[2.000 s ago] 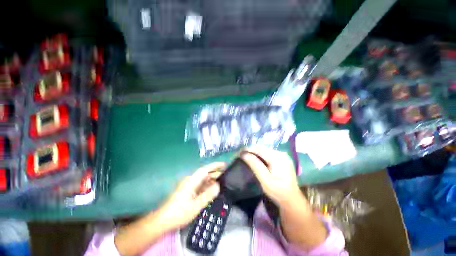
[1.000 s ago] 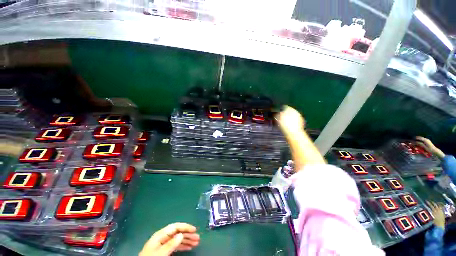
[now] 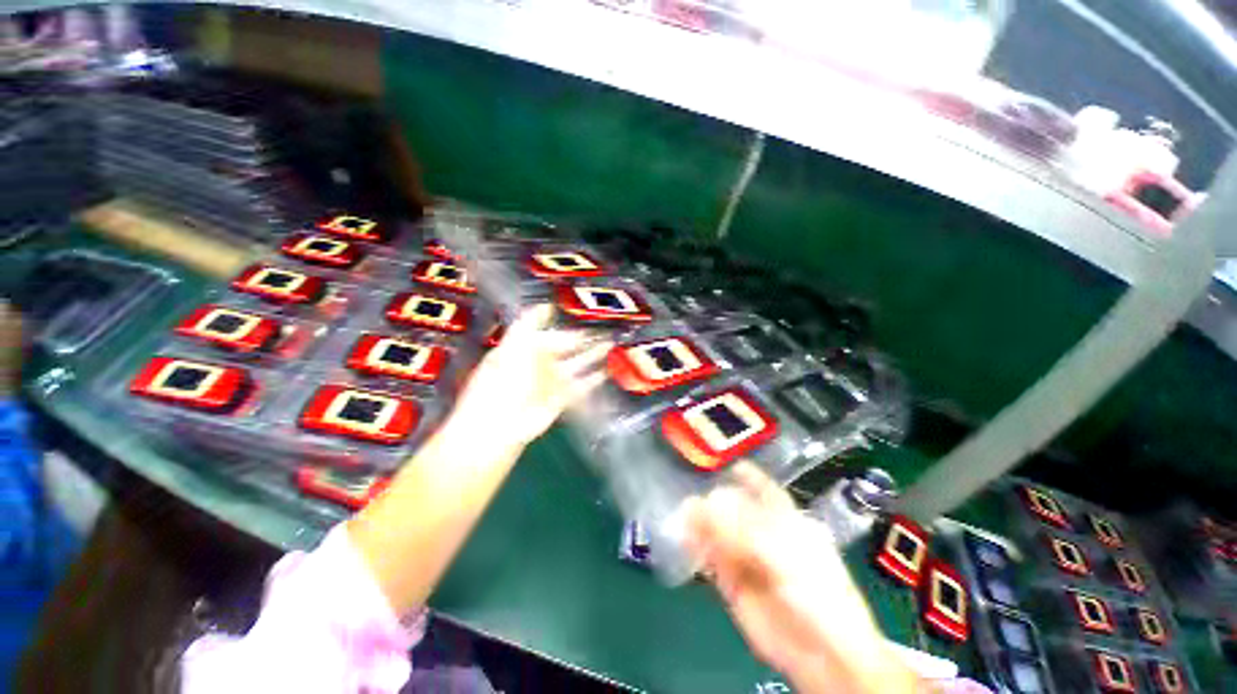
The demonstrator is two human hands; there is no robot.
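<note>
A clear phone tray (image 3: 800, 407) with a row of several red closed phones along its left side sits tilted in front of me; its other pockets look empty or dark. My left hand (image 3: 522, 380) is on its left edge, fingers over the rim near the phones. My right hand (image 3: 767, 556) grips its near corner, blurred. The red phone (image 3: 719, 426) nearest my right hand shows a pale-framed window. The tray hides the small lens tray's place and most of the stack behind.
Another phone tray (image 3: 278, 386) with rows of red phones lies at left. Two loose red phones (image 3: 946, 598) lie at right beside the dispenser bottle (image 3: 863, 495). A further phone tray (image 3: 1065, 522) is at far right. A slanted pale post (image 3: 1072, 386) crosses the right side.
The view has swung left. My right hand has come back from the stack and my left hand has risen; both now hold the clear phone tray between them.
</note>
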